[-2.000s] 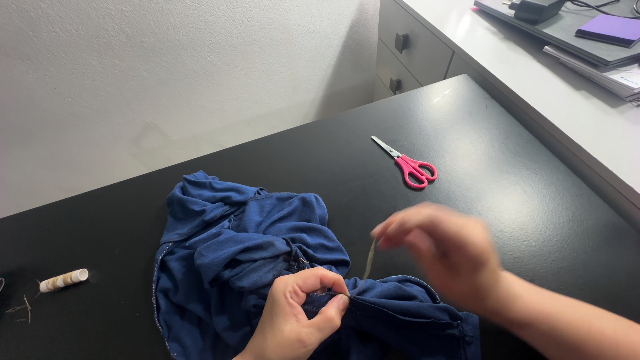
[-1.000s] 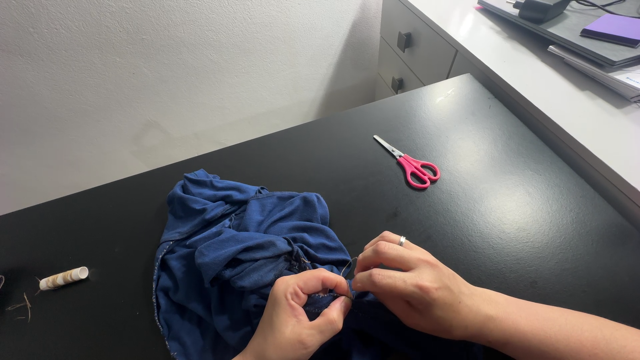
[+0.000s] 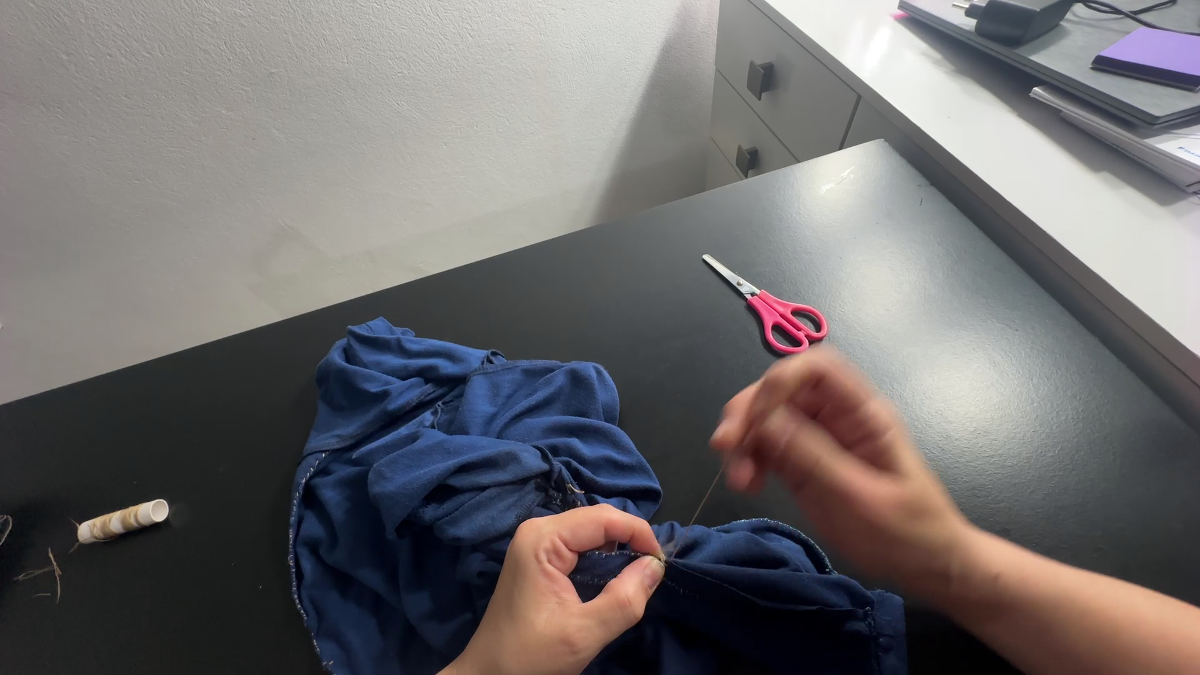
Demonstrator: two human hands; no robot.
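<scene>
Blue fabric [image 3: 506, 441], a garment by its seams, lies bunched on the black table. My left hand [image 3: 572, 586] pinches a seam edge of it between thumb and forefinger. A thin brownish thread [image 3: 708, 497] runs from that pinch up to my right hand [image 3: 830, 459], which is blurred and raised above the cloth, its fingers drawn together at the thread. Whether a needle is between those fingers cannot be seen. Scissors with pink handles [image 3: 786, 321] rest beyond my right hand. At the far left lies a white spool wound with light brown thread [image 3: 124, 521].
Loose thread scraps [image 3: 52, 574] lie beside the spool. A white wall borders the black table [image 3: 562, 291] at the back. On the right, a white counter [image 3: 994, 131] with drawers carries a black power adapter [image 3: 1017, 19], a purple notebook [image 3: 1153, 56] and papers [image 3: 1125, 136].
My right hand was raised two seconds ago, came down to the fabric beside my left hand, and is now up again with the thread stretched. My left hand keeps its pinch in place.
</scene>
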